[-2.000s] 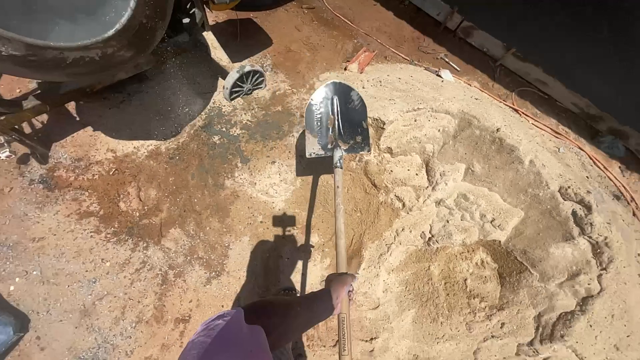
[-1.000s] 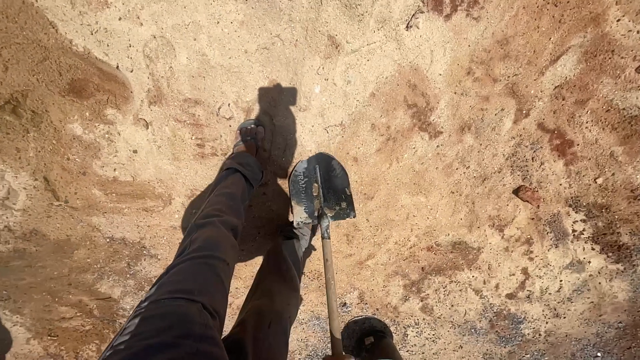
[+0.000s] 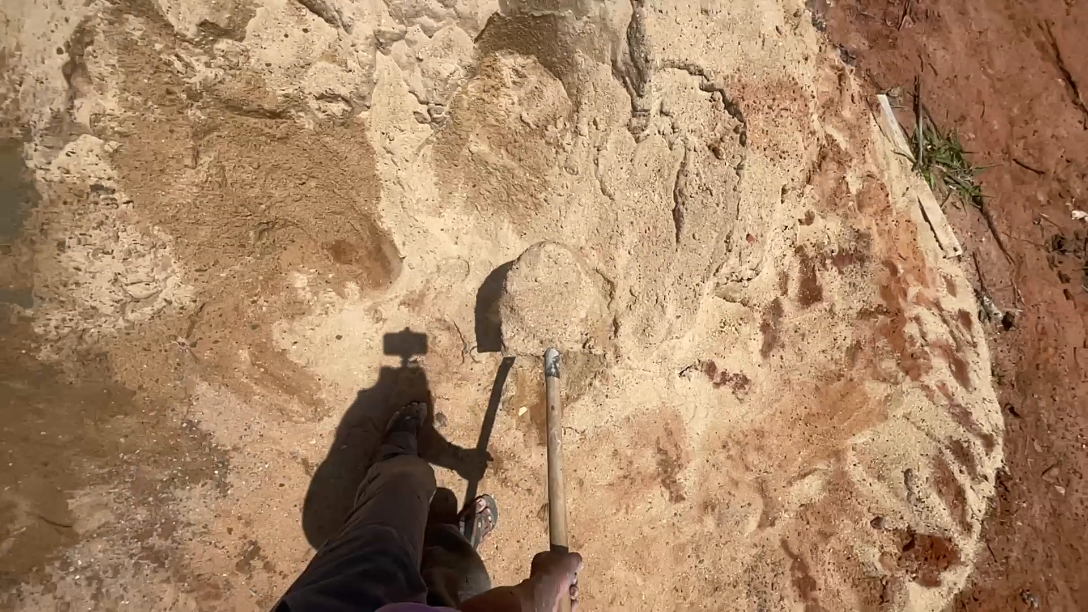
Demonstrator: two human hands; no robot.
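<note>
My left hand is closed around the wooden shaft of a shovel, at the bottom of the head view. The shaft points up and away from me. A rounded heap of pale sand covers the blade, so its metal is hidden; only the socket at its neck shows. The loaded blade casts a dark shadow to its left, over the spread sand pile. My right hand is out of view, and the rear end of the shaft is cut off by the frame.
My legs in dark trousers and my sandalled feet stand left of the shaft. Uneven, ridged sand lies ahead. Along the right are reddish soil, a pale strip and a grass tuft. Darker wet ground lies left.
The blade looked bare one and two seconds ago; now it is heaped with sand. The view has swung from my legs and bare ground to the sand pile.
</note>
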